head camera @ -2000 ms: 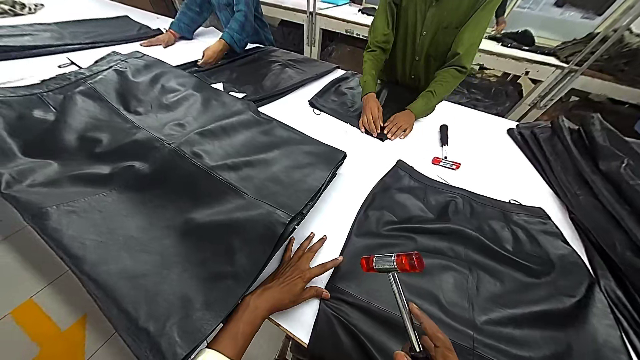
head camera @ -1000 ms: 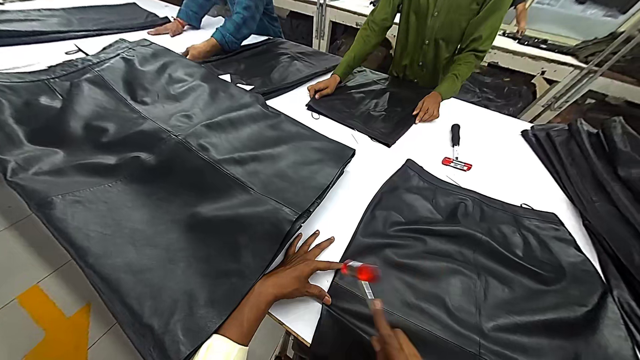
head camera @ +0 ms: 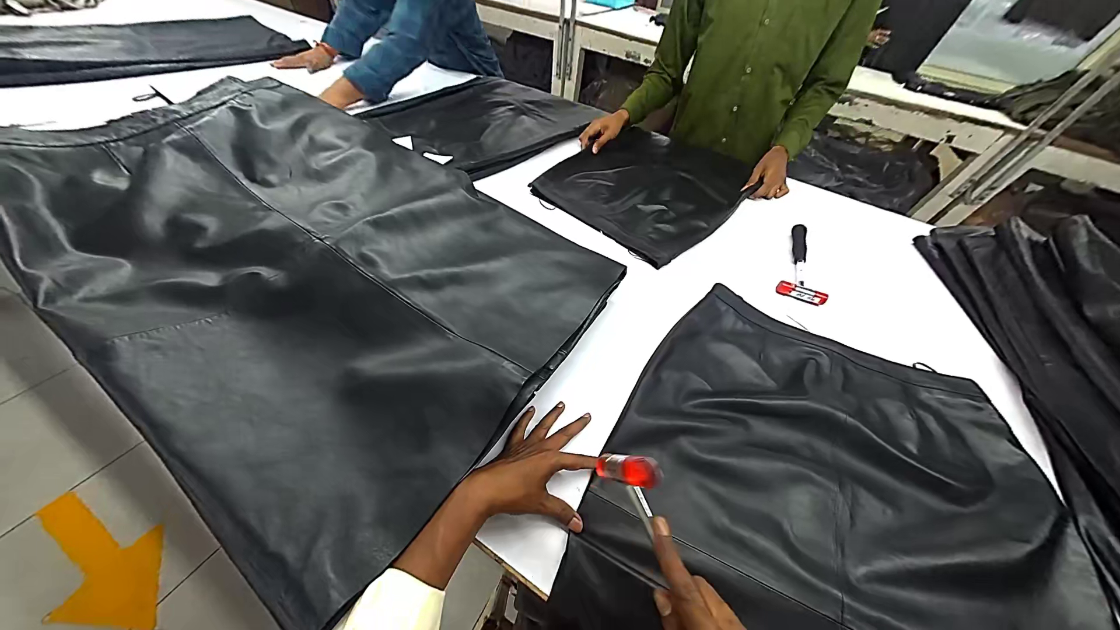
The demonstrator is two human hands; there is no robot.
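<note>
My left hand (head camera: pixel 529 477) lies spread on the white tabletop, its forefinger reaching the left edge of a black leather skirt (head camera: pixel 761 420). In my right hand (head camera: pixel 691 582), at the bottom of the view, is a hammer (head camera: pixel 628 470) with red faces and a metal shaft; its grip is mostly hidden by the fingers. The hammer's head is at the skirt's left side seam, right by my left forefinger, slightly blurred. A large black leather garment (head camera: pixel 289 289) fills the left side, its edge beside my left wrist.
A second red-faced hammer (head camera: pixel 801 291) lies beyond the skirt. Folded black leather pieces (head camera: pixel 1032 324) are at the right. Across the table (head camera: pixel 595 367), a person in green holds a small black leather piece (head camera: pixel 652 192); another person's blue-sleeved arms rest behind the large garment.
The hammer in my right hand has moved left and down to the skirt's edge beside my left hand. The person in green has spread out the small leather piece, which was gathered under both hands.
</note>
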